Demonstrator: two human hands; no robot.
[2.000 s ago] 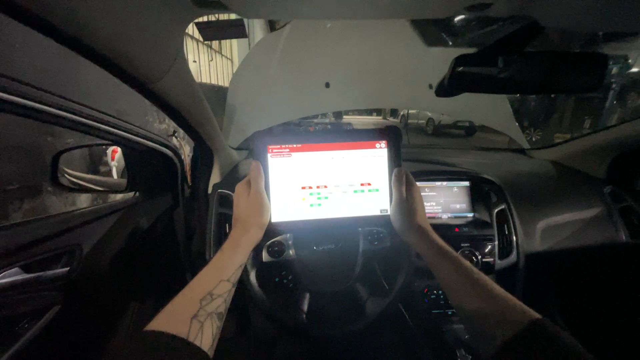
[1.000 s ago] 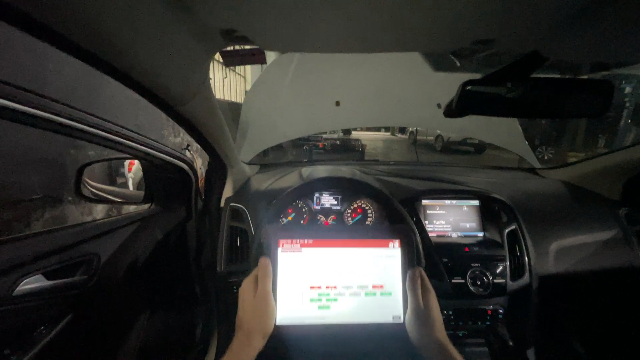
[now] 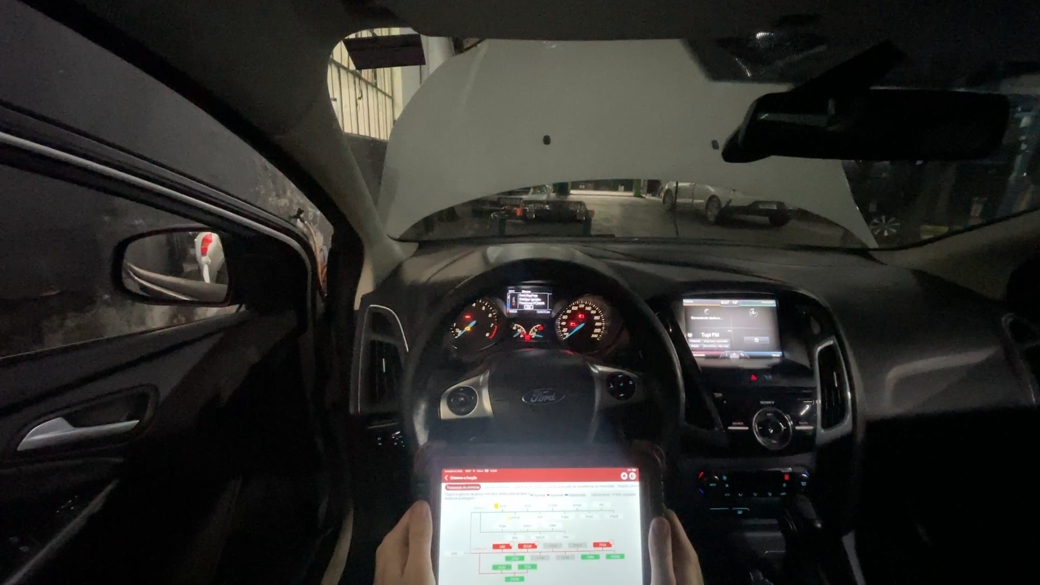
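A tablet (image 3: 540, 520) with a lit screen stands low in the view, below the hub of the Ford steering wheel (image 3: 543, 396). Its screen bears a red top bar and a branching diagram with red, green and grey boxes. My left hand (image 3: 406, 546) grips the tablet's left edge, and my right hand (image 3: 674, 549) grips its right edge. The lower parts of both hands and of the tablet are cut off by the frame. Behind the wheel rim, the instrument cluster (image 3: 528, 318) is lit, with red and amber warning lights.
A lit centre display (image 3: 731, 327) sits right of the wheel, above audio and climate controls (image 3: 754, 481). The driver's door (image 3: 203, 390) is at left, with a side mirror (image 3: 175, 266). Beyond the windshield the hood (image 3: 569, 106) is raised; a parked car (image 3: 723, 201) shows under it.
Both hands have lowered the tablet from in front of the instrument cluster to below the wheel hub. The cluster and the steering wheel's centre are now uncovered.
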